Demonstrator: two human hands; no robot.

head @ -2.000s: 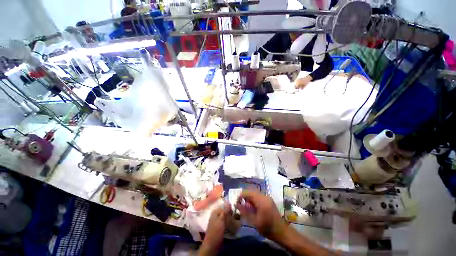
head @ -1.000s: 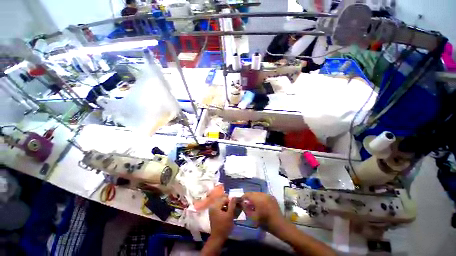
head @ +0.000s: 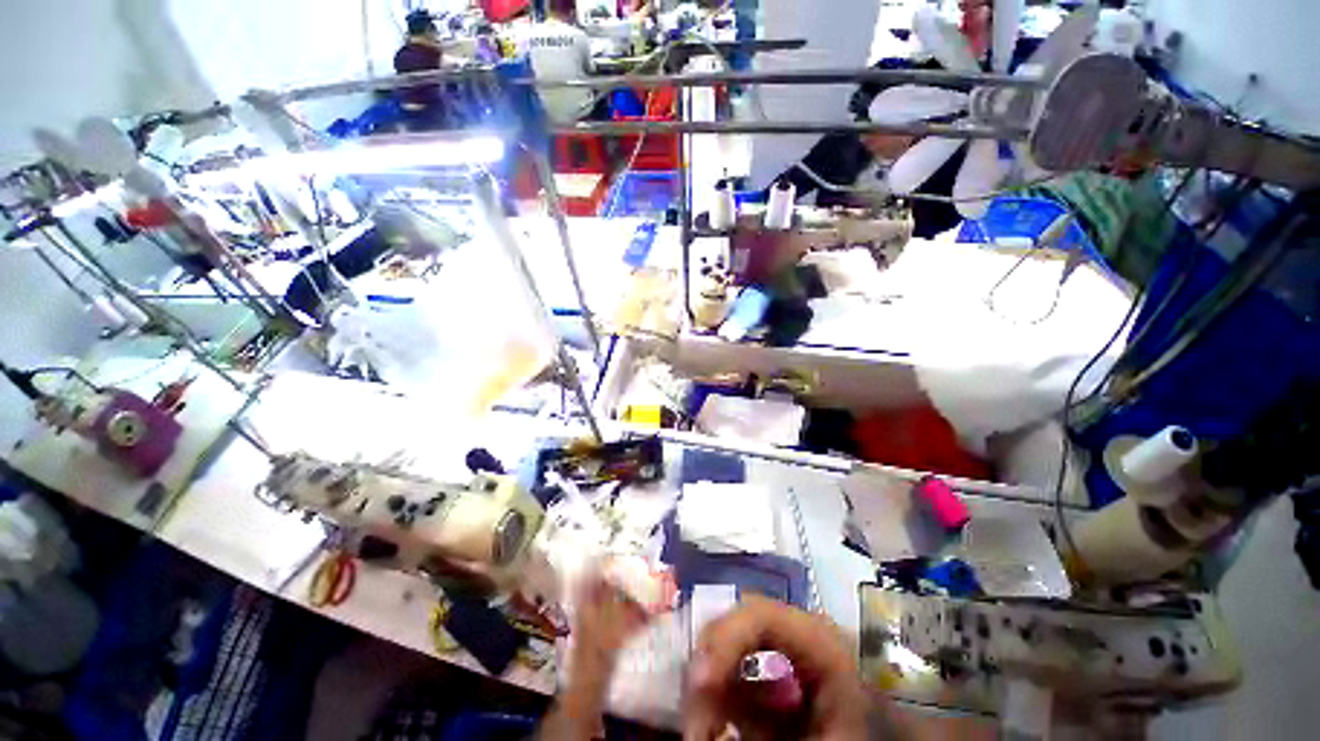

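Note:
My right hand [head: 789, 644] is at the bottom centre, its fingers curled around a small pink item with a pale, shiny round end [head: 770, 675]. My left hand [head: 594, 649] is just to its left, over the white scraps, and strongly blurred. Whether it holds anything cannot be told. Behind my right hand lies a blue-grey panel [head: 770, 575] with a small stack of white pieces [head: 727, 517] on it. The white fabric scraps [head: 591, 524] and an orange-pink item, partly hidden by my left hand, lie left of the panel.
A cream sewing machine [head: 1071, 644] stands at right, another [head: 420, 514] at left with orange-red scissors [head: 333, 579]. A dark cluttered tray [head: 601, 460] is behind the scraps. A bright pink item [head: 942, 502] and thread cones [head: 1158, 456] are behind the right machine. A person sits across the table.
My hands were together over the panel and have moved apart. The pink item now shows clearly in my right hand. The whole view has shifted slightly.

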